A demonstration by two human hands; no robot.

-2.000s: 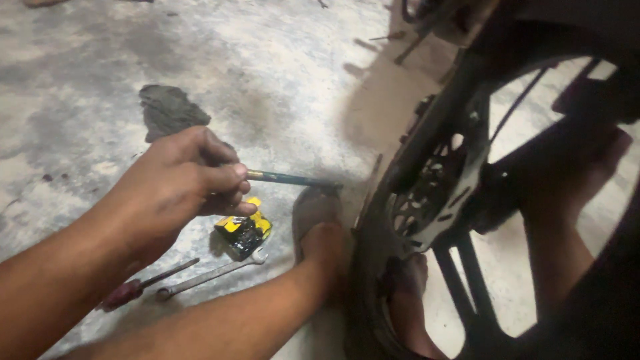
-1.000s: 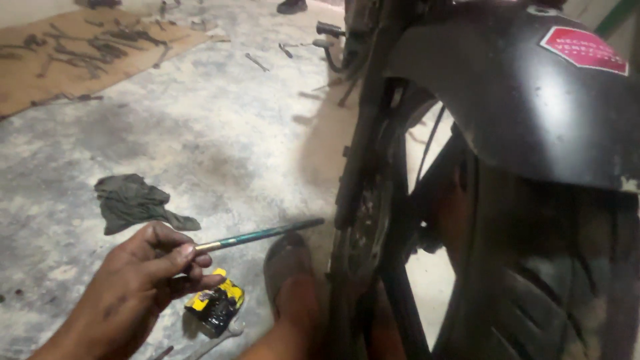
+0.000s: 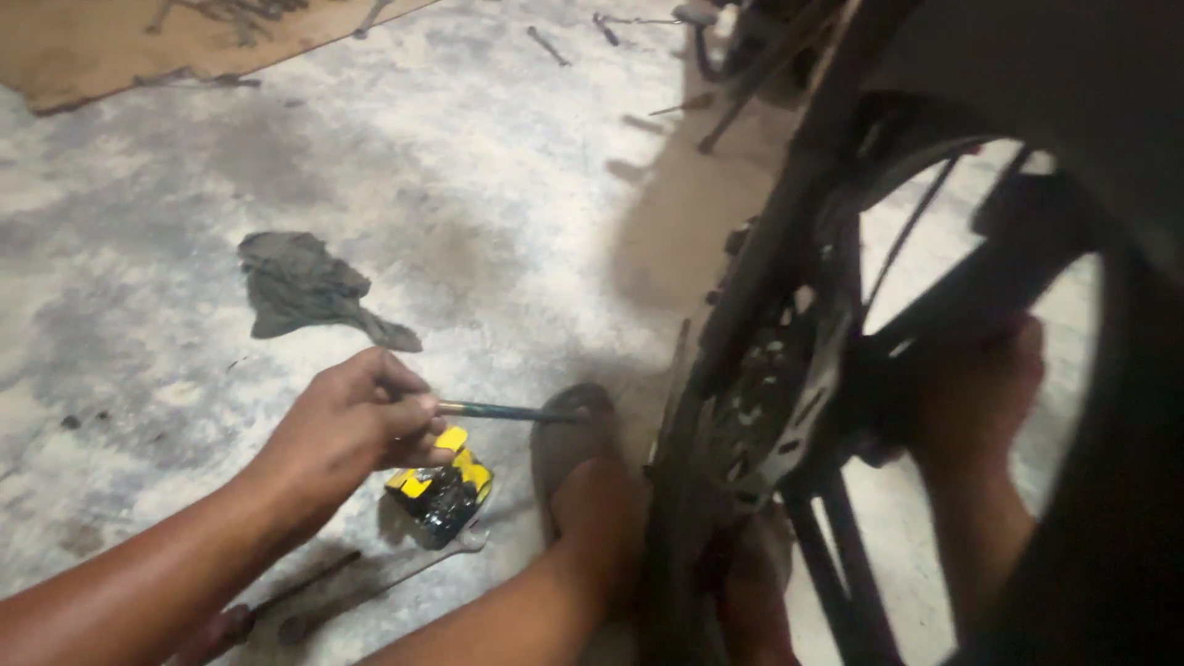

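Observation:
My left hand (image 3: 379, 412) pinches a slim dark-green brush-like tool (image 3: 499, 412) between thumb and fingers. Its dark tip points right, over a shoe. Just below that hand, a torn yellow package (image 3: 442, 490) holding shiny black grease rests on the concrete floor. My right hand (image 3: 980, 398) shows through the motorcycle wheel (image 3: 842, 546), closed around a dark spoke near the hub; its fingers are mostly in shadow. Between the hands, on the wheel's left side, are a chain sprocket (image 3: 763, 379) and a metal swingarm-like part, both dim.
A grey rag (image 3: 301, 287) lies beyond my left hand. A wrench (image 3: 425, 560) and a screwdriver (image 3: 296, 587) lie nearer me. My shod foot (image 3: 573, 435) stands beside the wheel. Brown cardboard (image 3: 92, 55) with several tools lies at the far left, and a small wrench (image 3: 548, 46) at the top.
The view has swung down and back towards the wheel since one second ago. The tool remains in my left hand. My right hand shows again through the wheel, as two seconds ago.

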